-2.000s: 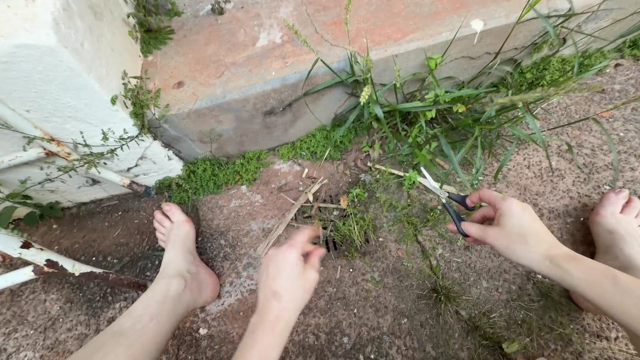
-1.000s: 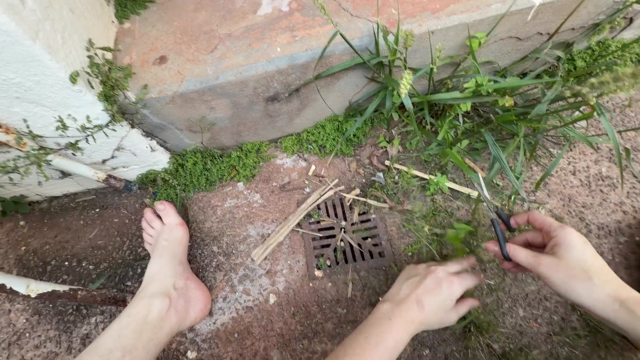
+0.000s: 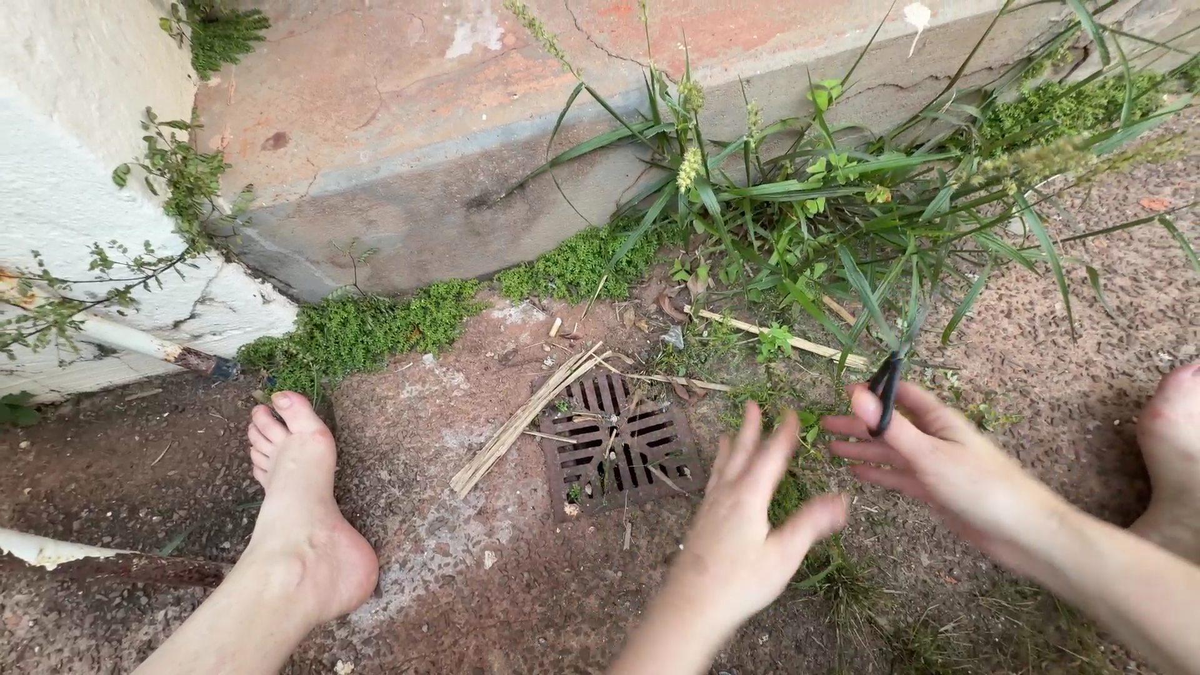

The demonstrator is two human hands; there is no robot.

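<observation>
My left hand point(image 3: 750, 525), blurred, hovers just right of a rusty metal drain grate point(image 3: 623, 445) with its fingers spread and nothing held. My right hand point(image 3: 919, 450) holds scissors point(image 3: 888, 384) by their black handles, the blades pointing up toward a clump of long green grass point(image 3: 825, 197) along the step. The blades are blurred against the leaves. A bundle of dry stalks point(image 3: 525, 422) lies across the left edge of the grate. Another dry stalk point(image 3: 778, 336) rests on the ground below the grass. Small weeds point(image 3: 792, 492) show between my hands.
A concrete step point(image 3: 412, 206) runs across the back, with low green plants point(image 3: 375, 328) at its foot. A white wall point(image 3: 84, 187) stands at the left, near rusty white metal pipes point(image 3: 131, 337). My bare feet point(image 3: 305, 506) are on the rough ground at either side.
Two seconds ago my left hand was at the grate, where a green tuft lay; now the hand is right of it and the tuft is gone from the grate. The scissors remain in my right hand.
</observation>
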